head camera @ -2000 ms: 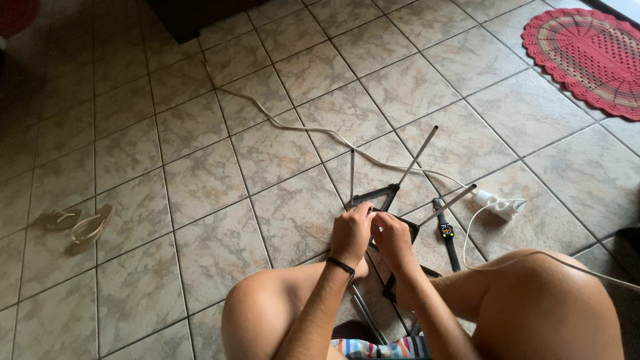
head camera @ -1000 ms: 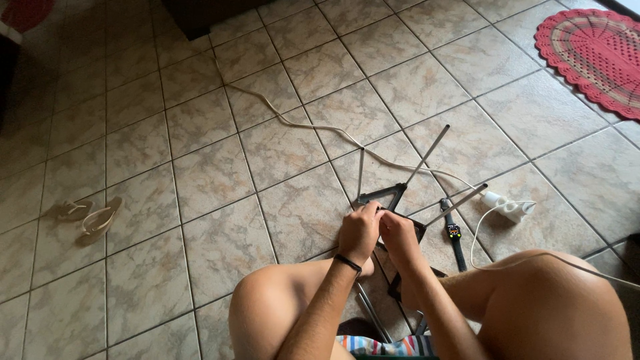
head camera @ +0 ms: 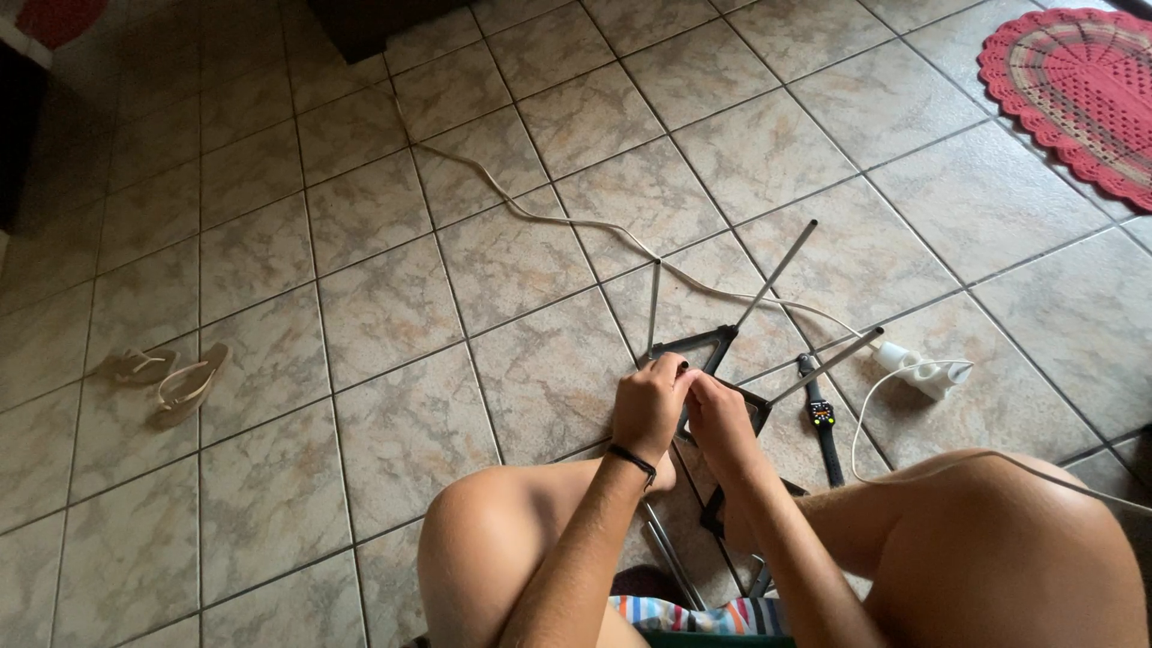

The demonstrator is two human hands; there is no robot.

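Observation:
My left hand [head camera: 650, 405] and my right hand [head camera: 720, 418] meet at a black plastic frame [head camera: 697, 342] between my legs. The left fingers close around a thin tube whose dark end [head camera: 683, 365] shows above them; the right fingertips touch it there. Metal tubes rise from the frame's corners: one at the left [head camera: 654, 306], one at the far corner [head camera: 777, 273] and one at the right [head camera: 826, 367]. Another black plastic piece [head camera: 714, 517] lies partly hidden under my right forearm. Loose metal tubes [head camera: 673, 556] lie near my lap.
A smartwatch [head camera: 820, 412] lies right of the frame, beside a white power strip [head camera: 927, 371] with a cable [head camera: 589, 222] crossing the tiles. Flip-flops [head camera: 193, 385] lie at left, a red crocheted rug [head camera: 1071, 99] at upper right. Dark furniture [head camera: 387, 22] stands at the top.

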